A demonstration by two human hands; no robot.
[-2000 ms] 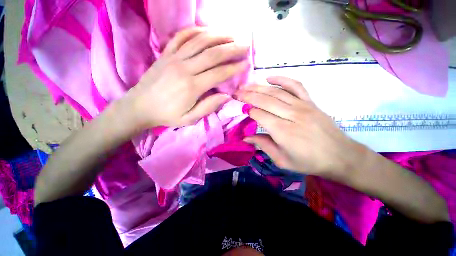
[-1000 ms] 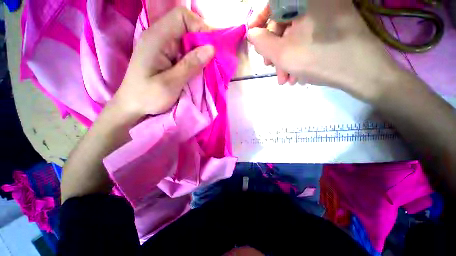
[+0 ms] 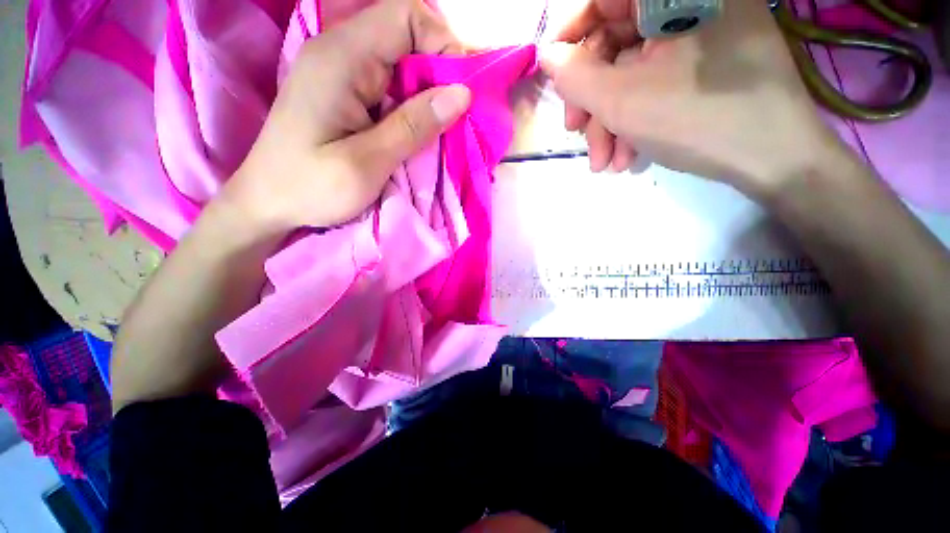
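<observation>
A garment piece (image 3: 354,292) in light and hot pink hangs in a bundle below my left hand and spreads to the upper left. My left hand (image 3: 365,135) pinches its hot pink part (image 3: 474,89) between thumb and fingers. My right hand (image 3: 667,104) has its thumb and finger together at the pointed hot pink corner, beside the bright glare. Thin thread (image 3: 540,26) runs near that corner. Glare hides exactly what the right fingertips grip. A grey machine part (image 3: 679,15) covers some of the right hand at the top.
Bronze-gold shears (image 3: 870,78) lie at the upper right on a light pink piece (image 3: 917,151). A printed ruler scale (image 3: 688,281) runs along the white table edge. A blue basket (image 3: 78,370) with pink cloth stands lower left. Hot pink cloth (image 3: 755,416) hangs lower right.
Since two seconds ago, both hands have gone from lying flat on the cloth to pinching it, with the hot pink corner lifted. Over the last second they have barely moved.
</observation>
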